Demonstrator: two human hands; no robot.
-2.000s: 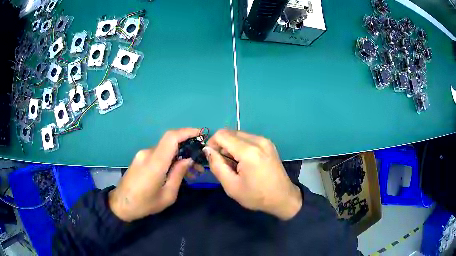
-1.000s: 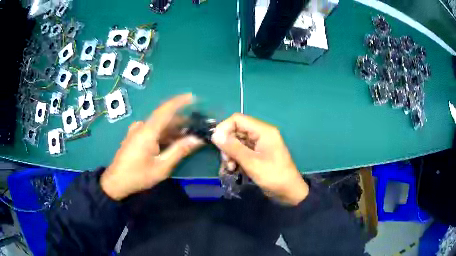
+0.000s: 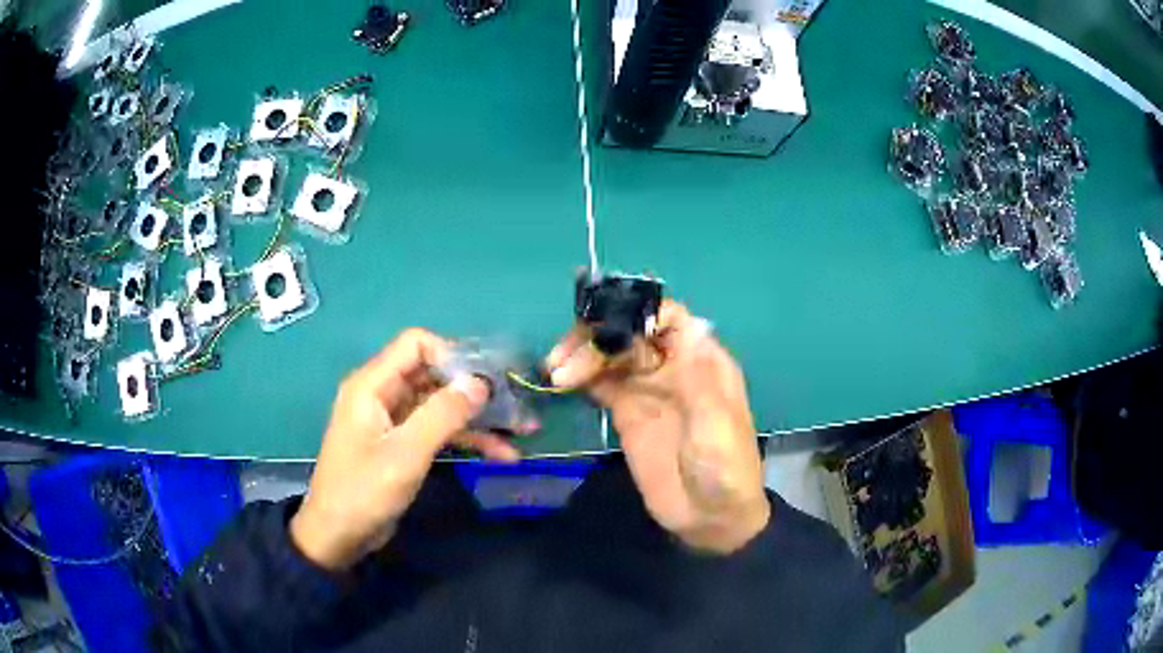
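Observation:
My left hand (image 3: 406, 421) holds a clear housing (image 3: 500, 383), blurred, with its fingers around it above the bench's front edge. My right hand (image 3: 682, 421) holds a black insert (image 3: 620, 310) up at its fingertips, to the right of the housing. A thin yellow lead wire (image 3: 533, 384) runs between the two hands. Part of the housing is hidden by my left fingers, so how its inside looks cannot be told.
Clear housing subassemblies with white faces (image 3: 278, 286) spread at left. Finished modules (image 3: 1008, 166) lie at right. The electric screwdriver (image 3: 667, 64) stands before the screw feeder (image 3: 765, 121) at top centre. Black inserts (image 3: 380, 28) lie at the top. A cardboard box (image 3: 946, 510) is below right.
The hands were together around the black insert. Now they are apart, with the insert raised in my right hand and the clear housing in my left.

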